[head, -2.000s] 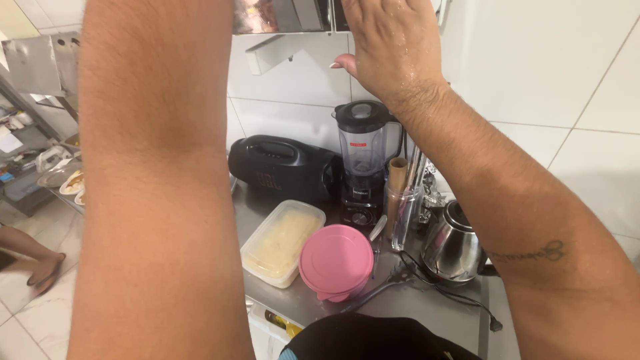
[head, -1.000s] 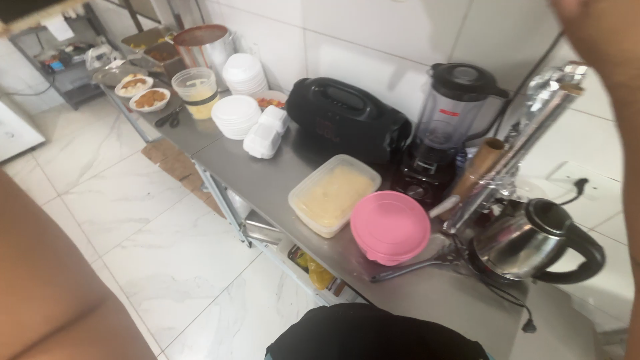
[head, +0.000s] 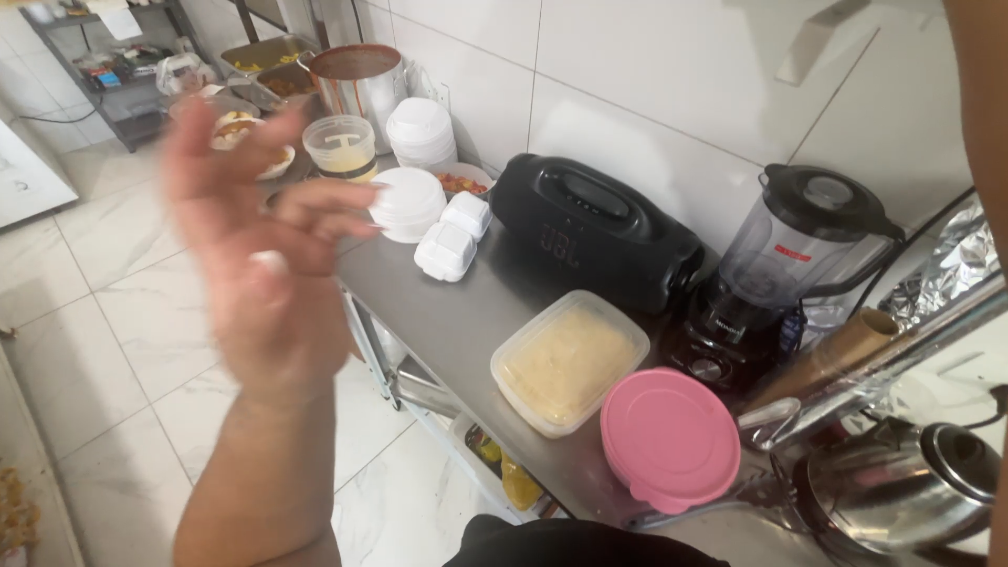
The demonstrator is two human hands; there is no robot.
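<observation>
My left hand (head: pixel 268 244) is raised in the air at the left, blurred, its fingers apart and nothing in it. Behind its fingertips in the picture are a stack of white foam lids (head: pixel 408 203) and small white foam boxes (head: pixel 447 250). Only part of my right arm shows along the right edge; that hand is outside the picture. On the steel counter (head: pixel 378 291) stand a rectangular plastic container with pale contents (head: pixel 571 358), a round container with a pink lid (head: pixel 669 437), a black JBL speaker (head: pixel 591 228) and a blender (head: pixel 795 260).
A steel electric kettle (head: pixel 890 488) and foil rolls (head: pixel 945 323) crowd the right end. Toward the far end are a large pot (head: pixel 354 87), a clear tub (head: pixel 340 150), stacked white containers (head: pixel 421 134) and food trays (head: pixel 268 57). Beyond stands a metal shelf (head: pixel 118 79). A tray edge (head: pixel 39 441) shows lower left.
Two seconds ago both arms reached up toward the top of the view. My left hand now shows at the left with fingers apart; my right hand has left the picture. The view has swung left.
</observation>
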